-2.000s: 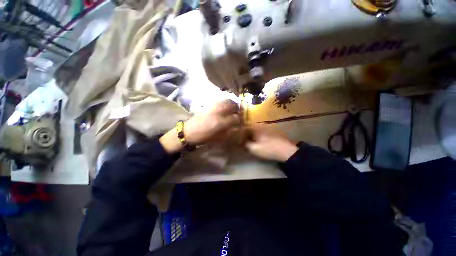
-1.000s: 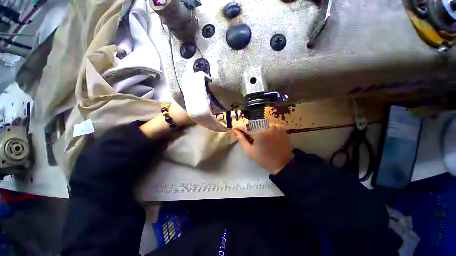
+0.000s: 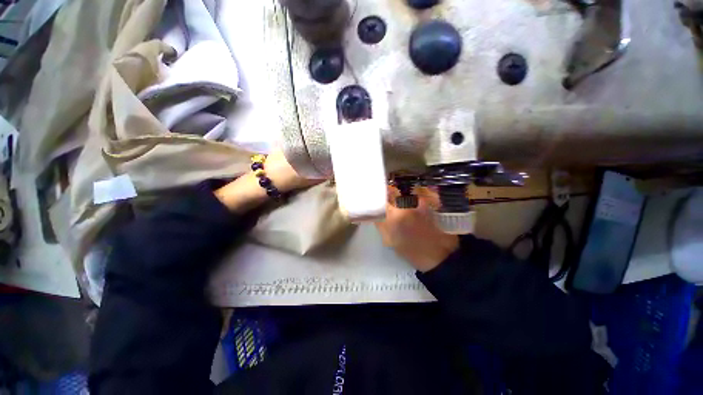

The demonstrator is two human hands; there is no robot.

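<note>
The beige garment shell [image 3: 304, 220] lies left of and under the machine head, with its pale grey lining [image 3: 204, 73] showing in the heap. The cream machine head [image 3: 501, 108] fills the upper right, with a white upright guard [image 3: 360, 170] and a ribbed tension knob [image 3: 455, 222] in front. My left hand [image 3: 287, 173] shows only at the wrist, with a bracelet; its fingers are hidden behind the head. My right hand [image 3: 416, 235] is bent at the cloth's right edge, its fingertips hidden by the guard and knob. The needle is hidden.
Black-handled scissors [image 3: 551, 235] and a smartphone [image 3: 609, 231] lie right of my right sleeve. A white label [image 3: 114, 189] lies on the beige cloth at left. Ruler marks [image 3: 331, 288] run along the near table edge. Blue crates [image 3: 248, 339] show below the table.
My view has moved in closer to the machine, so the head looks larger and covers my left fingers. The guard and knob now hide my right fingertips, which showed one second ago.
</note>
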